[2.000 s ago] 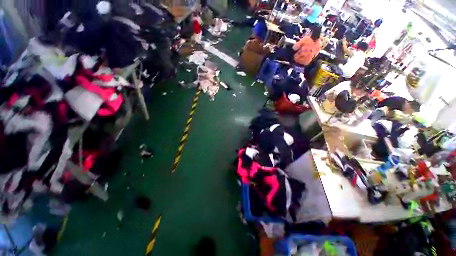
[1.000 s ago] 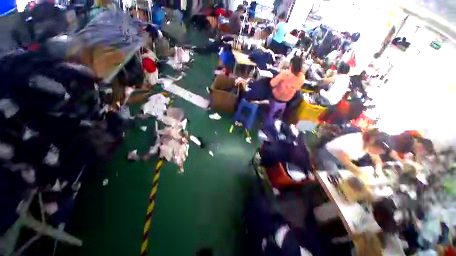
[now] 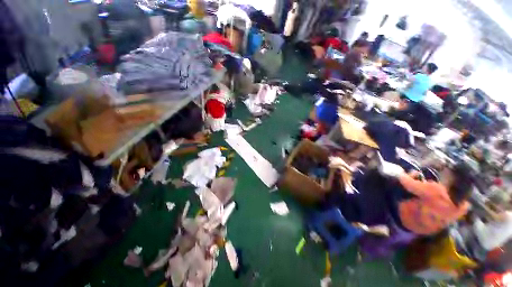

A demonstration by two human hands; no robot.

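Observation:
Neither of my hands is in the picture. Nearest in front of me, a loose heap of pale pinkish-beige cut pieces (image 3: 193, 246) lies on the green floor, over the yellow-black tape. White crumpled pieces (image 3: 203, 166) lie just beyond it. A long white strip (image 3: 251, 158) lies flat on the floor, slanting toward an open brown cardboard box (image 3: 306, 176). The view is blurred, so fine detail cannot be told.
Dark fabric heaps (image 3: 73, 224) lie at the left. Behind them a table (image 3: 132, 140) bears grey plastic-covered stacks and brown cardboard. At the right are a blue stool (image 3: 335, 228), a seated person in orange (image 3: 429, 207) and a person in light blue (image 3: 418, 87).
The view has moved forward along the aisle. The floor pieces, cardboard box and person in orange appear closer. The near sewing table and blue baskets at the right have left the picture.

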